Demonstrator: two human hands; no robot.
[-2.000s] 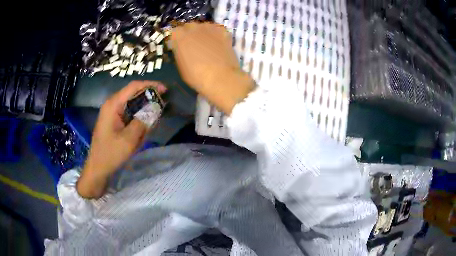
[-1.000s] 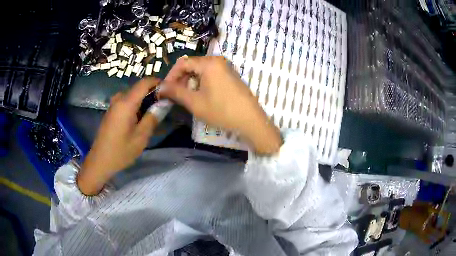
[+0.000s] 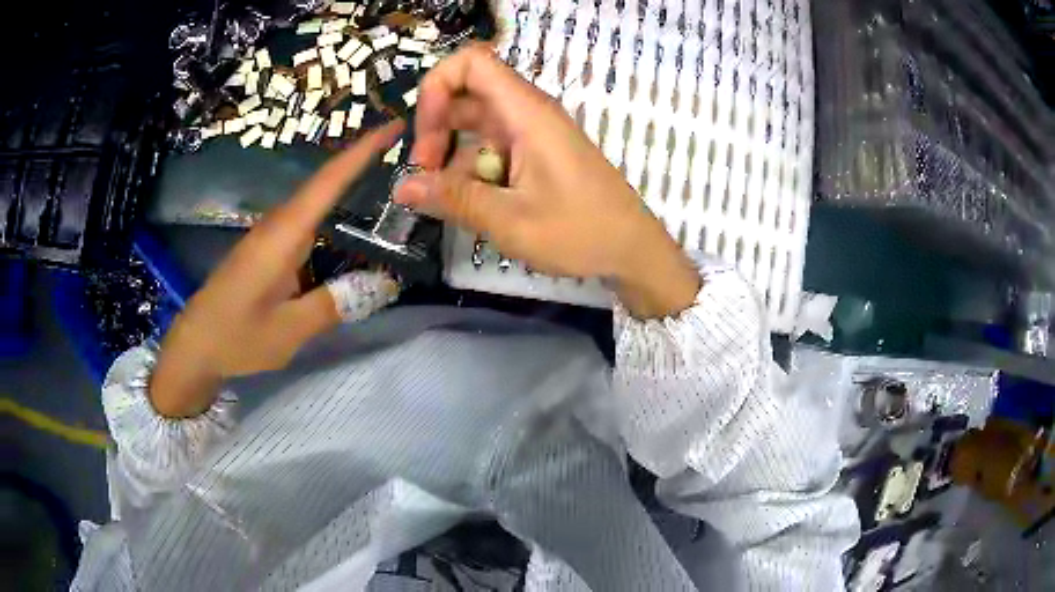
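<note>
My left hand (image 3: pixel 249 283) holds a dark watch housing with a shiny metal rim (image 3: pixel 380 241) between its white-covered thumb and its fingers; the fingers hide part of it. My right hand (image 3: pixel 544 185) is just right of it, thumb and forefinger pinched on a thin shiny strip (image 3: pixel 391 217) that reaches down to the housing's rim. Whether the strip is joined to the housing I cannot tell. A small pale tip shows among the right fingers. The white parts tray (image 3: pixel 706 150), with rows of narrow parts, lies behind and right of my right hand.
Loose cream blocks (image 3: pixel 330 75) and shiny black and silver parts (image 3: pixel 220 41) lie beyond my left hand. Black trays (image 3: pixel 58 179) and a blue bin (image 3: pixel 162 278) are left. Stacked clear-grey trays (image 3: pixel 926 127) are far right; fixture nests (image 3: pixel 900 491) are lower right.
My right hand has come from the loose parts to the housing, then drawn slightly right and up. My left fingers have straightened, and the housing now shows edge-on with the thin strip at it.
</note>
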